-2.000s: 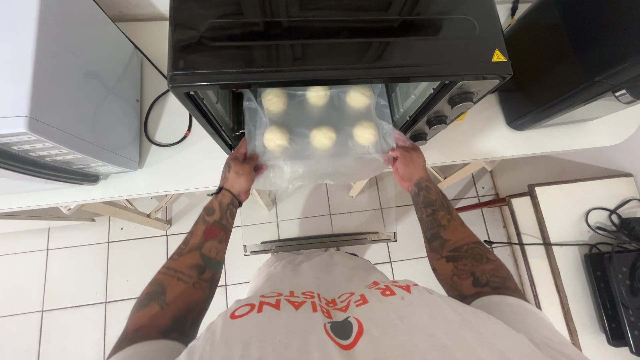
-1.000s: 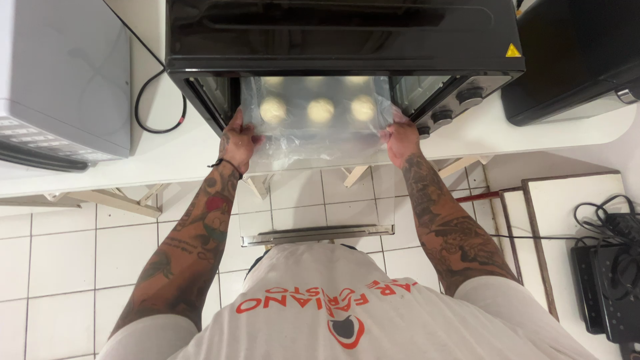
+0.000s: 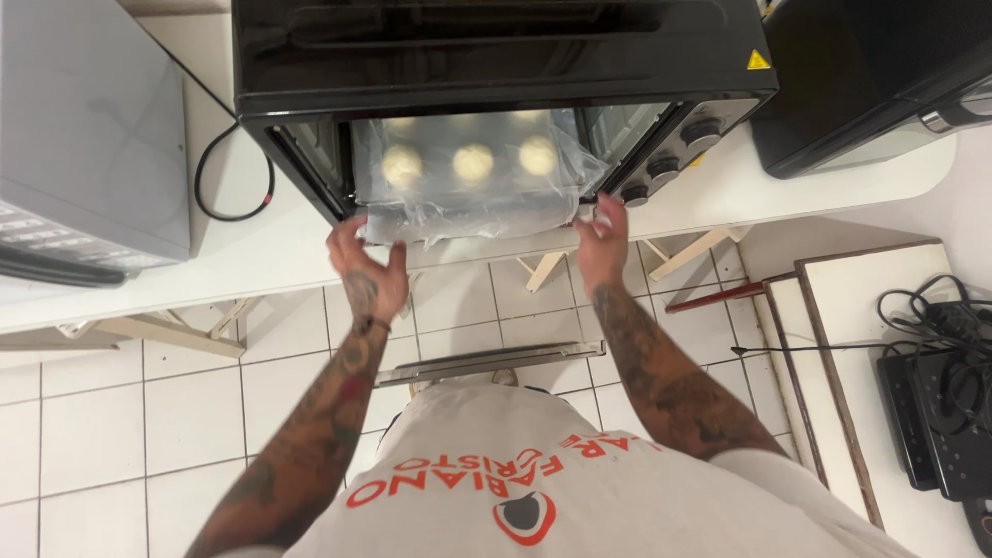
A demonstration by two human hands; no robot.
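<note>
Several pale dough balls (image 3: 473, 162) sit in rows on a tray lined with clear plastic film (image 3: 473, 221), inside the black countertop oven (image 3: 496, 97). The film hangs over the tray's front edge at the oven mouth. My left hand (image 3: 368, 267) is at the left front corner, fingers apart, its fingertips close to the film. At the right front corner, beside the oven's knobs (image 3: 663, 169), is my right hand (image 3: 602, 244), with thumb and fingers apart. Whether either hand still touches the tray or film is unclear. The back row is partly hidden by the oven top.
A grey appliance (image 3: 93, 139) stands left on the white counter (image 3: 232, 267), beside a looped black cable (image 3: 198, 182). To the right is a black appliance (image 3: 852, 85). Below lie a metal-edged panel (image 3: 496, 362) near my body and black cords (image 3: 949, 333) on a white surface.
The tray of dough balls has moved deeper into the oven, its back row now mostly hidden. Both hands, earlier gripping the tray's front corners, have opened their fingers.
</note>
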